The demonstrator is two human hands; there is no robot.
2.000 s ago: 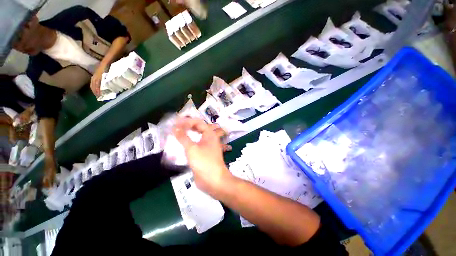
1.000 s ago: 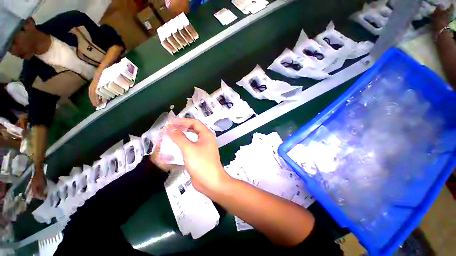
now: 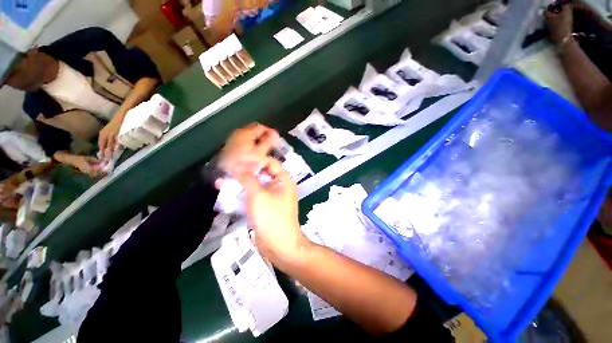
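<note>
My left hand [image 3: 247, 151], blurred, reaches over the row of wrapped products from a dark sleeve. My right hand [image 3: 274, 194] is just below it, fingers bent and overlapping it in view. A small whitish, shiny piece [image 3: 230, 195] shows between the hands; which hand holds it is unclear. White wrapped products with dark items, one of them here [image 3: 317, 133], stand along the near rail to the right of the hands. More wrapped products [image 3: 87, 271] stand at the left, partly behind my left sleeve. A blue bin [image 3: 429, 151] of clear pieces [image 3: 510, 181] is at right.
A white barcode stack [image 3: 249, 281] and loose leaflets [image 3: 349, 224] lie on the green bench. A metal rail [image 3: 396, 137] edges the conveyor. A person [image 3: 87, 87] opposite handles white boxes [image 3: 145, 122]; more boxes [image 3: 227, 60] stand beside. Another person's arm [image 3: 582, 74] is at upper right.
My left hand has come up and over the row, above my right hand. The wrapped products to the right of my hands appear further left and lower. The person opposite has brought both hands near the boxes.
</note>
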